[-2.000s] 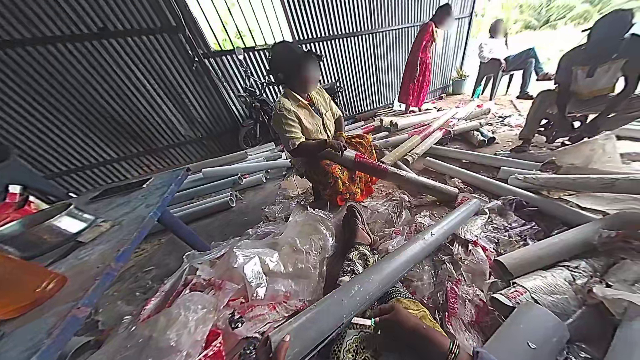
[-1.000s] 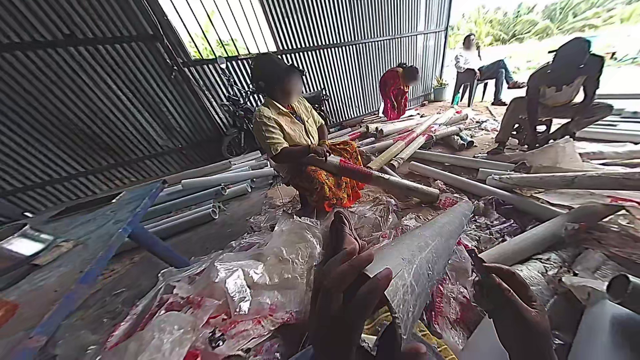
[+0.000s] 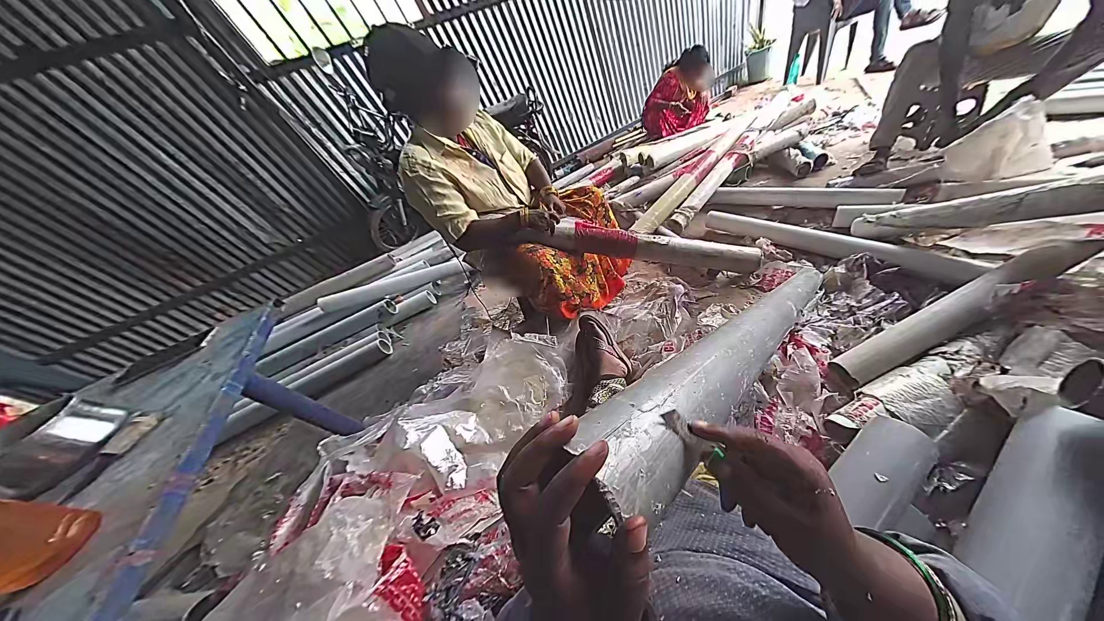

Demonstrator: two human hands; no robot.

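A grey plastic pipe (image 3: 699, 371) lies across my lap and points away to the upper right, bits of residue on its surface. My left hand (image 3: 573, 517) grips its near open end, thumb and fingers around the rim. In my right hand (image 3: 768, 483) is a small scraping blade (image 3: 677, 424), its metal edge against the top of the pipe and a bit of green showing by the fingers. How the blade is fixed is hidden by the hand.
Torn plastic wrap (image 3: 466, 448) covers the floor around my foot. Facing me, a seated person (image 3: 470, 185) holds a pipe with a red band (image 3: 604, 241). More pipes (image 3: 957, 310) lie at right. A blue metal frame (image 3: 185, 474) stands at left.
The person in red at the back has gone from standing to bending to low down. My right hand has come onto the pipe with the blade. The view has shifted.
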